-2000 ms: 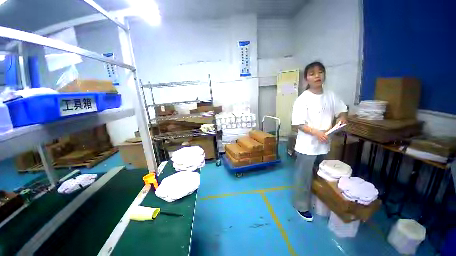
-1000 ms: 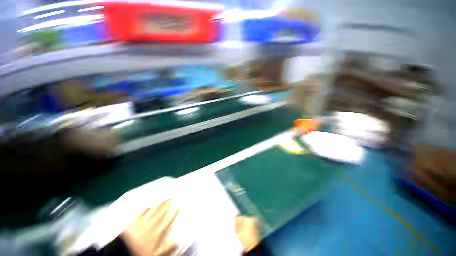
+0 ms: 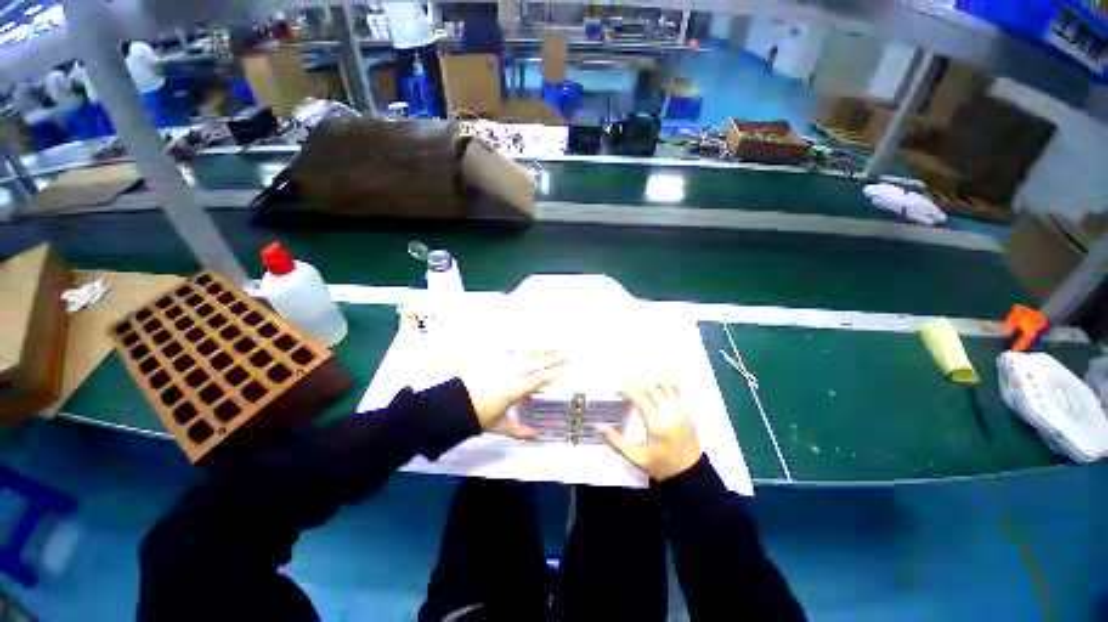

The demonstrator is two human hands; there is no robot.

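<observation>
A white plastic housing [image 3: 571, 298] lies on the white work sheet [image 3: 717, 437] in front of me and blends into it. At its near edge is a greyish, see-through looking part [image 3: 571, 418] with a small metallic strip in the middle. My left hand [image 3: 516, 391] rests at the left end of this part, fingers spread over the housing. My right hand [image 3: 657, 428] is at its right end, thumb towards the part. Whether the fingers grip or only touch it cannot be told.
A compartment tray [image 3: 219, 365], a squeeze bottle with red cap [image 3: 301, 298] and an open small bottle [image 3: 444, 273] stand left and behind. Thin white strips [image 3: 741, 368], a yellow-handled tool [image 3: 948, 350], an orange holder [image 3: 1024, 326] and spare housings [image 3: 1052, 403] are right. A conveyor [image 3: 583, 249] runs behind.
The view has swung left from the aisle and the other person to the bench. Both hands now lie at the near edge of the housing; one second ago they were blurred on the white area.
</observation>
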